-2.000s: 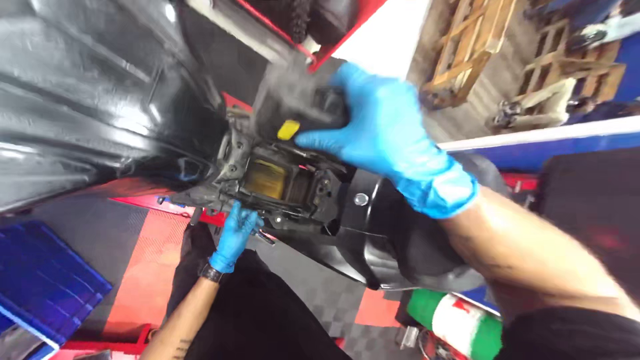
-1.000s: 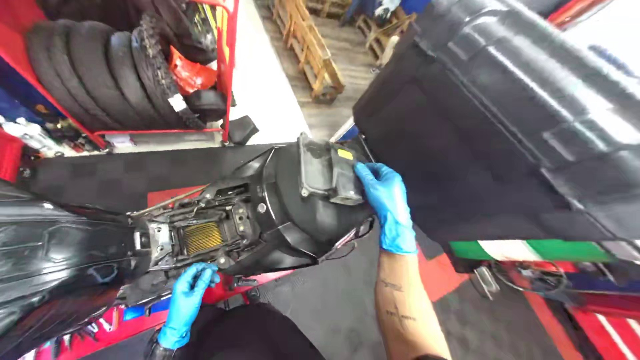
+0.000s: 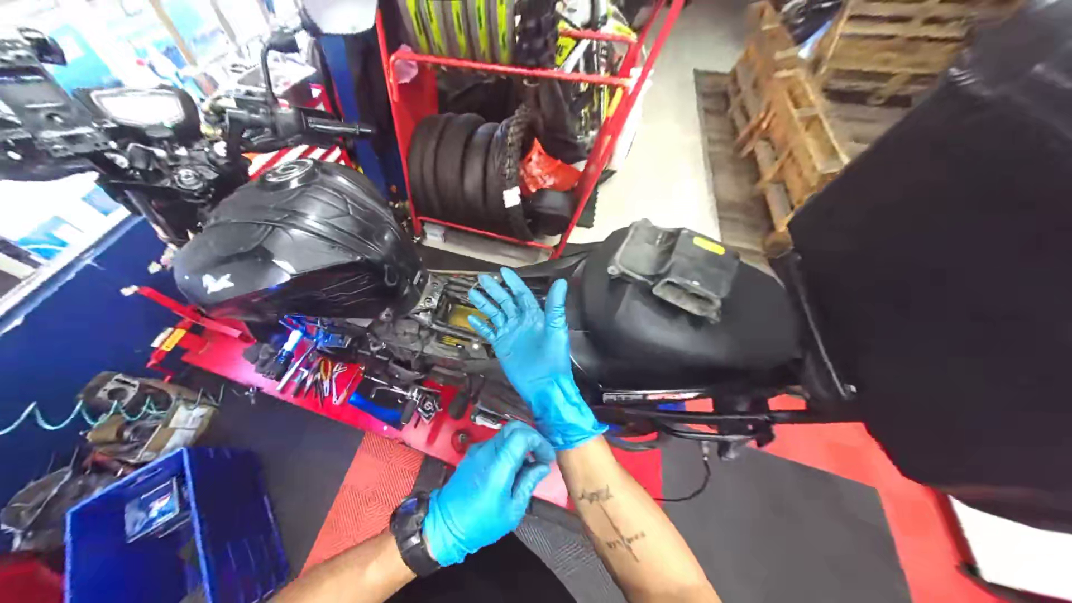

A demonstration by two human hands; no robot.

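Note:
My right hand (image 3: 532, 352), in a blue glove, is raised with its fingers spread over the open bay of a black motorcycle, holding nothing. Close to its cuff is my left hand (image 3: 490, 490), gloved too, fingers curled; whether it pinches the other glove's edge cannot be told. The yellow air filter (image 3: 461, 316) shows partly in the bay, left of the right hand. On the rear seat (image 3: 745, 335) rests the black airbox cover (image 3: 678, 268) with a yellow label. The fuel tank (image 3: 293, 239) lies ahead of the bay.
Pliers and other hand tools (image 3: 331, 377) lie on the red lift platform (image 3: 435, 431) beside the motorcycle. A blue crate (image 3: 176, 528) stands lower left. Behind the motorcycle is a red rack (image 3: 511, 71) with tires (image 3: 465, 172). A large black case (image 3: 938, 276) fills the right.
My right hand has let go of the airbox cover, which went from the bay onto the rear seat, and has come back over the bay. My left hand is now near the right cuff. The view has swung.

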